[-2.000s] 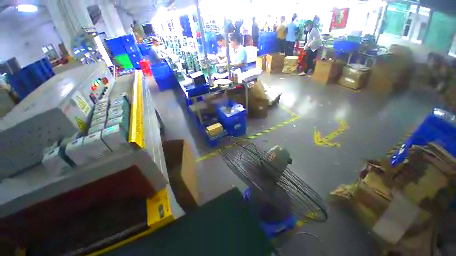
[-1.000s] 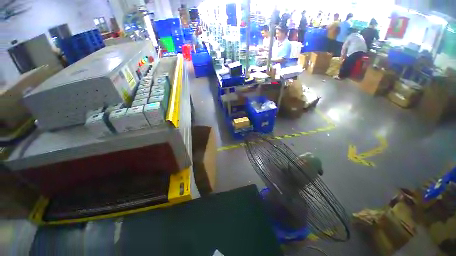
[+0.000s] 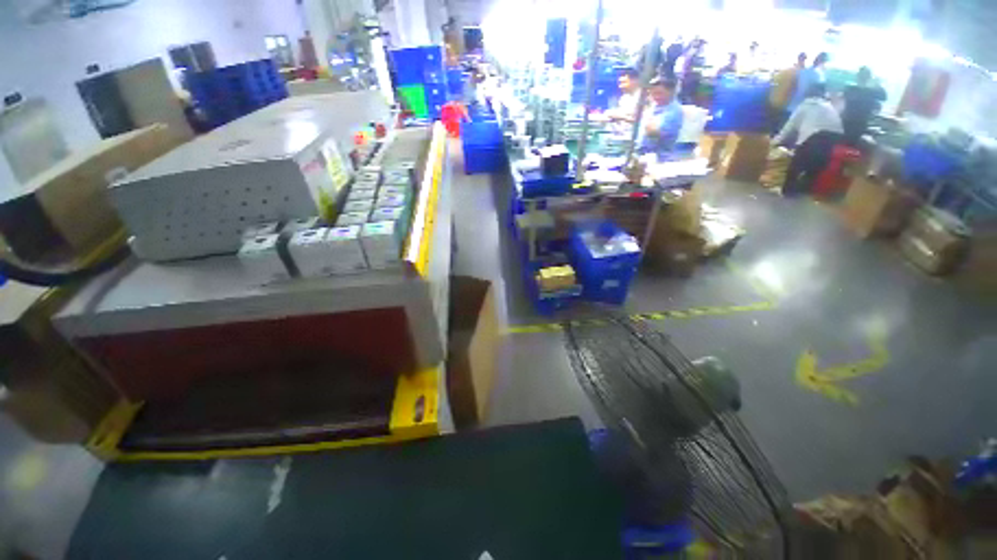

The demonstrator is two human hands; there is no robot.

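Neither of my hands is in the picture. The dark green work table lies nearest in front of me, with small white scraps on it. Beyond it is the mouth of the grey-white heat-shrink tunnel, with a dull red curtain above a dark conveyor. Yellow end guards frame the belt. No box shows on the visible belt. Rows of white-grey product boxes stand on top of the machine.
A black wire pedestal fan stands right of the table. An open brown carton is beside the machine. Scrap cardboard lies at lower right. Blue bins and several people are further back. Another carton is at left.
The view has swung left, so the machine, table and fan sit further right in the picture. More of the table and the tunnel mouth shows. A far person in a light top is bent over.
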